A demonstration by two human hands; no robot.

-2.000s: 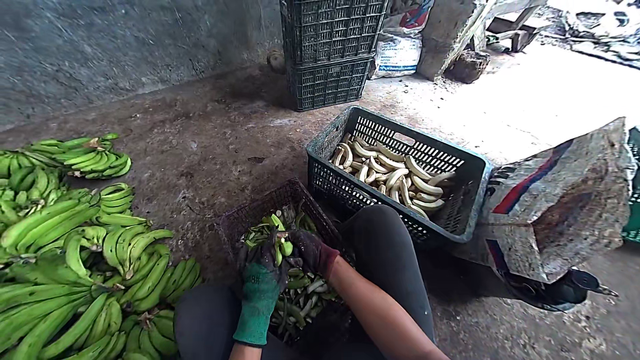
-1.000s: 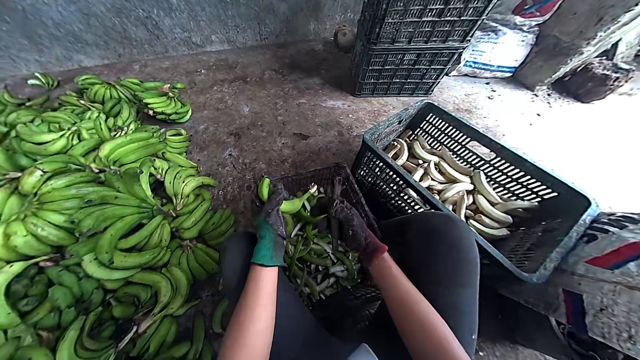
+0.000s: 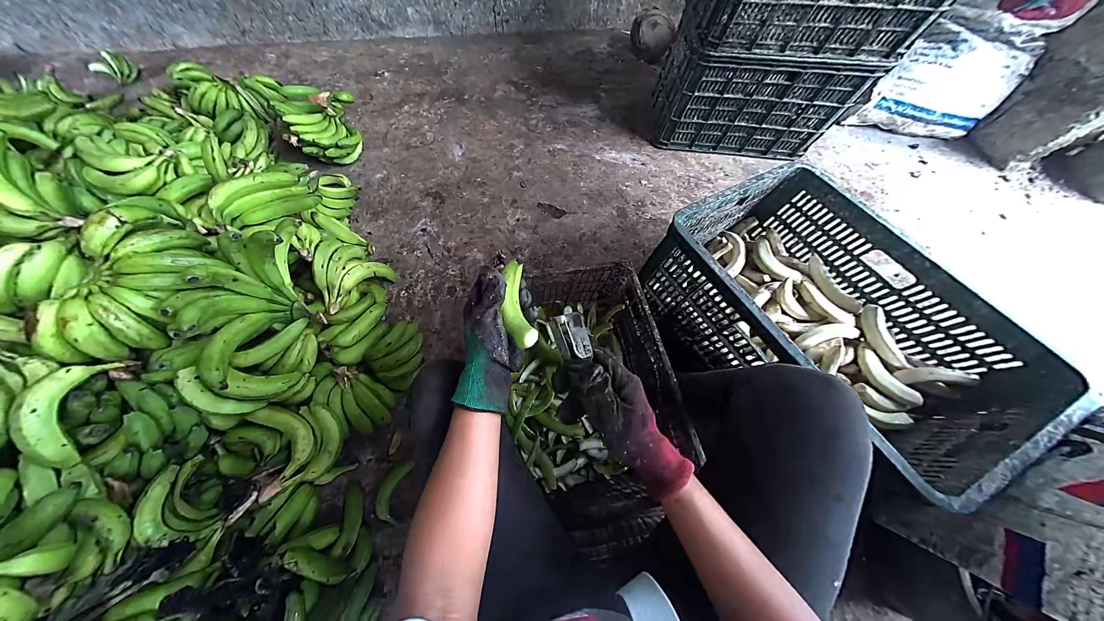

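Note:
My left hand (image 3: 490,332), in a dark glove with a green cuff, is closed around a green plantain (image 3: 515,306) held nearly upright. My right hand (image 3: 623,414), in a dark glove with a red cuff, grips a small metal tool (image 3: 572,335), possibly a peeler, just right of the plantain. Under both hands stands a dark plastic crate (image 3: 660,366) holding green peels (image 3: 552,431). To the right, a larger dark green crate (image 3: 949,276) contains peeled plantains (image 3: 819,315).
Bunches of green plantains (image 3: 172,285) cover the floor at left. Stacked black crates (image 3: 742,95) stand at the back, near a white sack (image 3: 953,78). A worn printed sack (image 3: 992,543) lies at lower right. My knees flank the peel crate.
The hands were close together over the peel crate two seconds ago; now they are apart, with a single plantain upright in my left hand. The view has swung left.

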